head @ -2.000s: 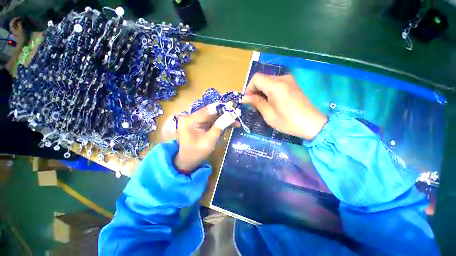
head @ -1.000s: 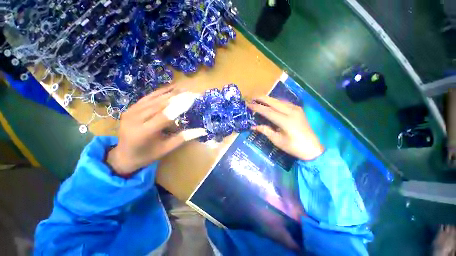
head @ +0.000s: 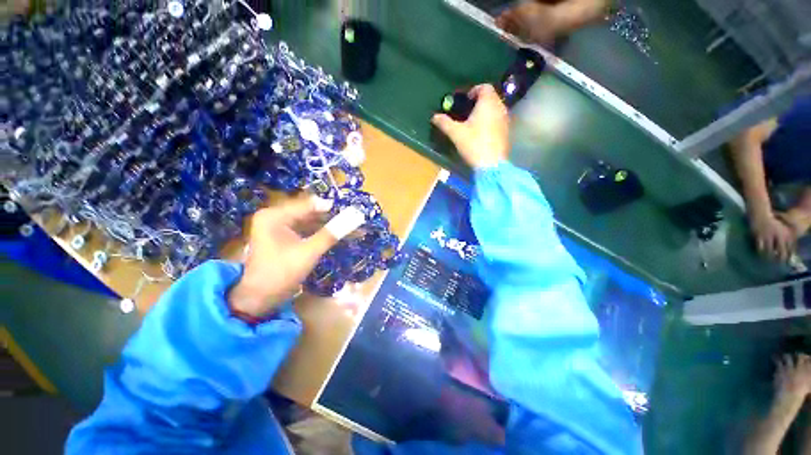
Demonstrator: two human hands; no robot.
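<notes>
My left hand (head: 289, 249), with white wraps on its fingers, holds a cluster of blue circuit boards (head: 356, 253) over the tan board (head: 391, 169). White lead wires with pale round end pieces (head: 309, 130) lie just above that hand. My right hand (head: 483, 129) is stretched out over the green belt, its fingertips on a small black housing (head: 456, 105) with a yellow-green spot. The large pile of wired boards (head: 133, 115) lies at the left.
Other black housings stand on the green belt (head: 542, 151), one at the upper left (head: 360, 49) and one further right (head: 610, 187). The glossy printed mat (head: 418, 338) lies under my right sleeve. Other people's hands show at the top (head: 551, 19) and right (head: 775, 233).
My right hand has left the board cluster and reached forward to a black housing on the belt. My left hand keeps the cluster. The view has shifted, and other people's arms have come in.
</notes>
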